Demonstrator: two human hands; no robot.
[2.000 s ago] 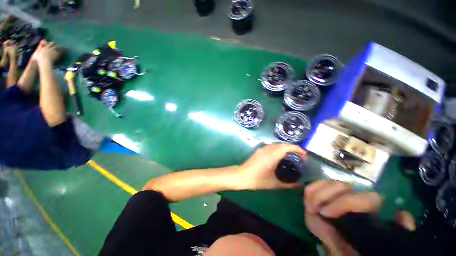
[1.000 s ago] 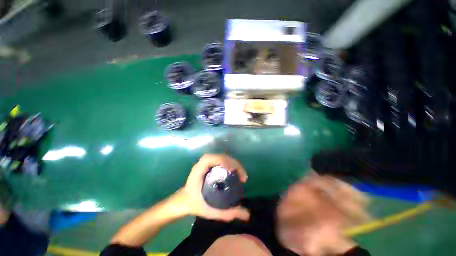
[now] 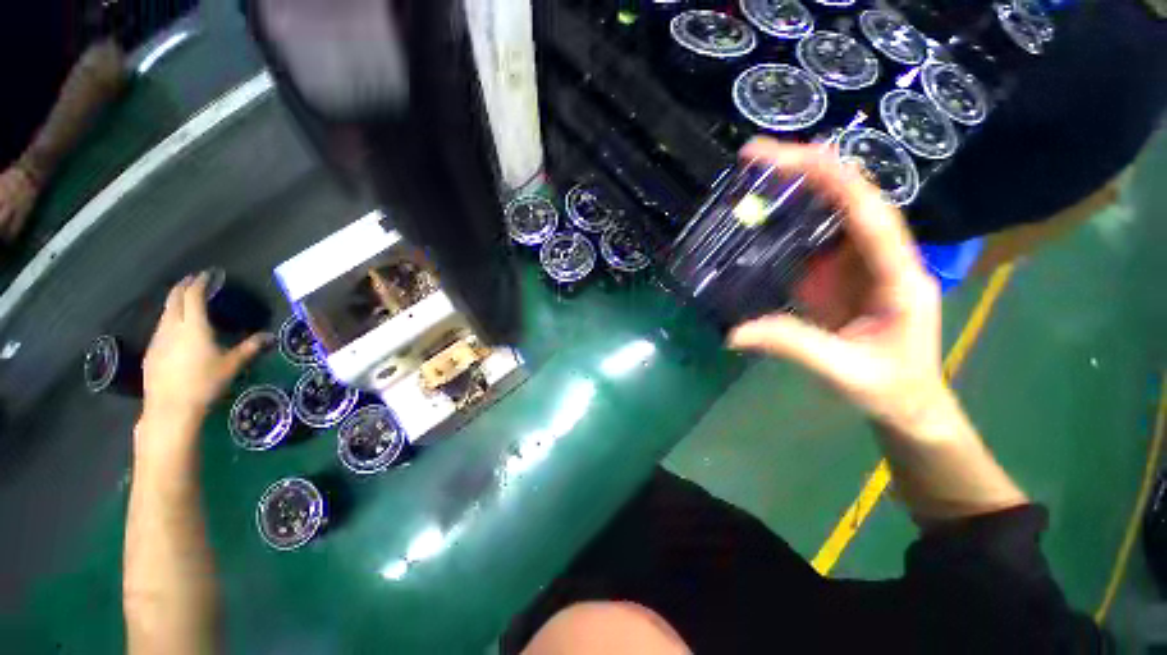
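Observation:
My left hand (image 3: 182,352) reaches over the grey conveyor with thumb and fingers apart. A dark cylindrical unit (image 3: 239,307) is at its fingertips; whether the hand grips it is unclear. My right hand (image 3: 883,314) is around a blurred, glossy black cylindrical unit (image 3: 768,243), raised in front of the stacked trays. Several black units with silver-ringed faces stand on the green mat, one nearest me (image 3: 292,513). The white screw feeder (image 3: 346,269) stands behind them, its brassy pick-up part (image 3: 454,367) towards me.
Another unit (image 3: 103,363) stands on the conveyor. A large blurred dark driver (image 3: 384,141) hangs near the camera beside a pale post (image 3: 508,102). More units (image 3: 567,255) stand right of the feeder. Ring-faced units (image 3: 781,96) fill trays at upper right. Another person's arm (image 3: 71,115) is at upper left.
The view has turned to the right. My left hand has moved from in front of me, where it held a unit, out to the conveyor. My right hand has moved to the trays and taken a unit.

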